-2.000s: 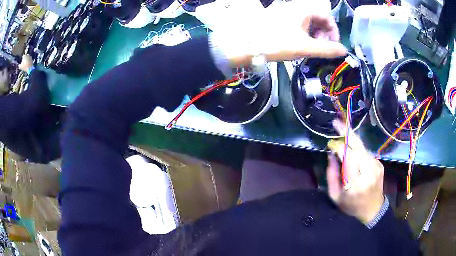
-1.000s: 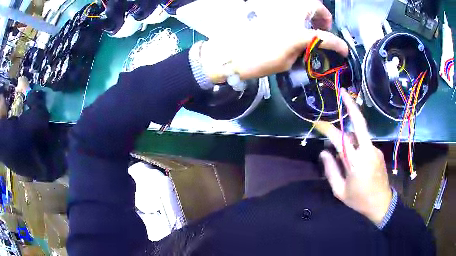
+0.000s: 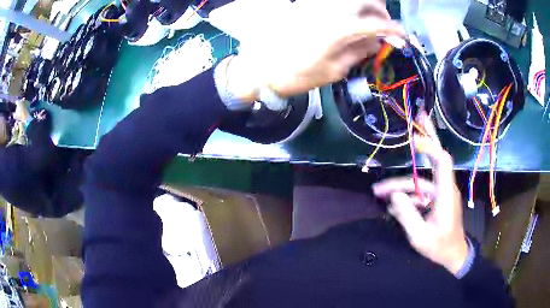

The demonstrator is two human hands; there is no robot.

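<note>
An open camera housing (image 3: 386, 142), a round white shell with a glossy black interior, lies at the bench's front edge. My left hand (image 3: 338, 57) is over its upper left rim, blurred, with its fingertips closed on the top of a red, orange and yellow wire harness (image 3: 382, 59). My right hand (image 3: 437, 204) is below the housing, fingers apart, one finger reaching the lower right rim. Red and blue-purple leads (image 3: 414, 144) hang over the rim and across this hand. A thin yellow lead (image 3: 384, 135) hangs over the front rim, ending in a small white plug (image 3: 365, 169).
Another open housing (image 3: 443, 111) stands at the right, its leads hanging over the bench edge. A third housing (image 3: 271, 123) is partly under my left arm. Tangled white cords (image 3: 181, 63) and dark camera modules (image 3: 75, 66) lie left. A person's sleeve (image 3: 42, 162) shows far left. Cardboard (image 3: 232, 225) is below.
My left hand has drawn back slightly up and left, onto the harness top. My right hand's fingers have bent and moved beside the hanging leads. The yellow lead came out over the rim earlier.
</note>
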